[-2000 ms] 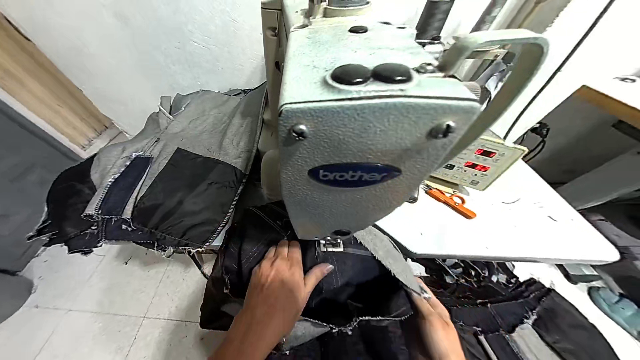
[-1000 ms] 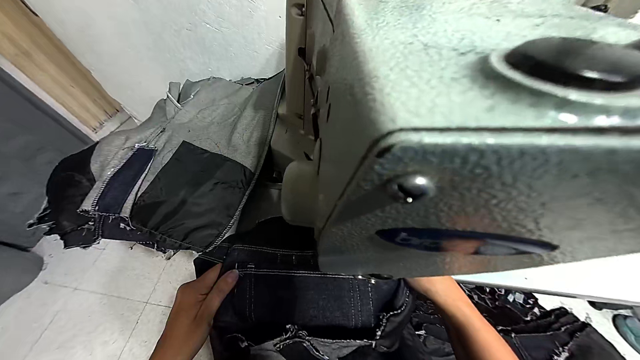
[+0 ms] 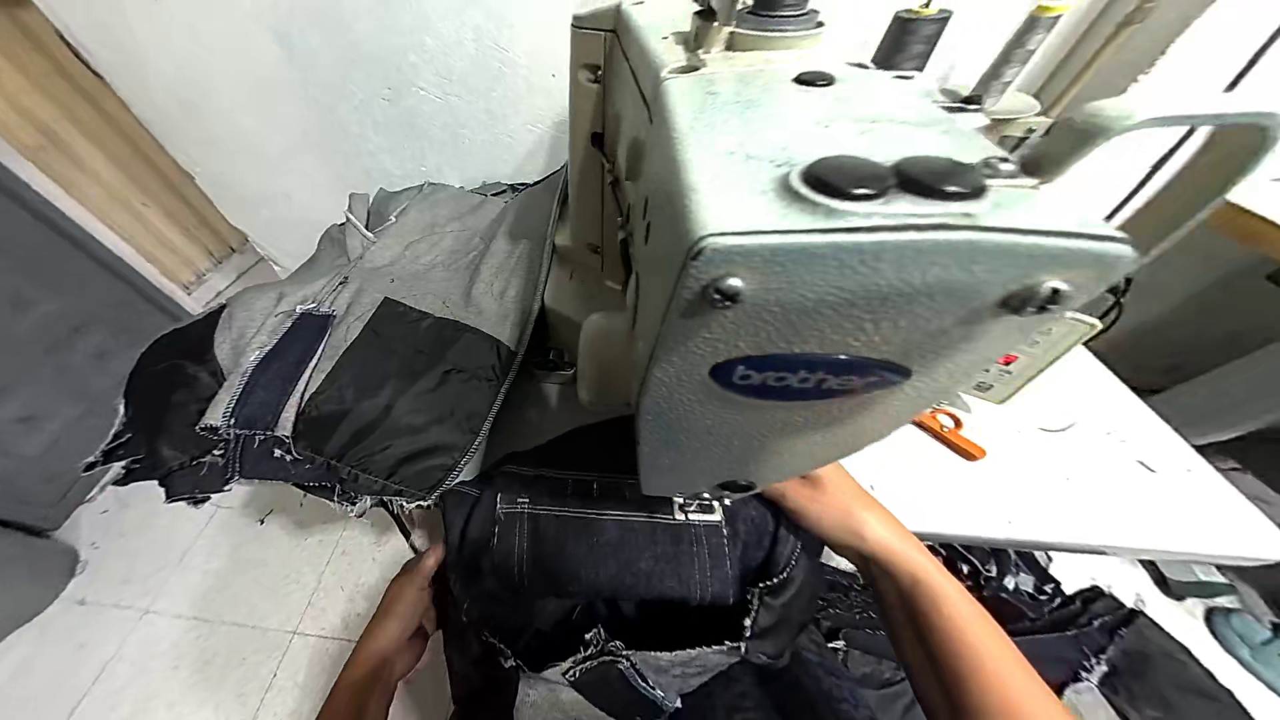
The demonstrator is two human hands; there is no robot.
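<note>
A dark denim garment piece (image 3: 610, 550) with pale topstitching and frayed edges lies under the metal presser foot (image 3: 697, 508) of a Brother industrial sewing machine (image 3: 880, 330). My left hand (image 3: 405, 620) grips the garment's left edge, fingers partly hidden behind the cloth. On the other side, my right hand (image 3: 815, 500) rests at the denim right of the presser foot; its fingers are hidden behind the machine head and cloth, so its grip cannot be told.
Stacked grey and black denim pieces (image 3: 430, 250) lie left of the machine. An orange-handled tool (image 3: 950, 434) is on the white table (image 3: 1060, 480). More dark denim (image 3: 1090, 640) lies at lower right. Thread spools (image 3: 912, 38) stand behind the machine head.
The view has swung close to the machine and back. The denim has been rearranged under the foot, and the grey strip seen earlier near my right hand is out of sight. My left hand has moved to the cloth's left edge.
</note>
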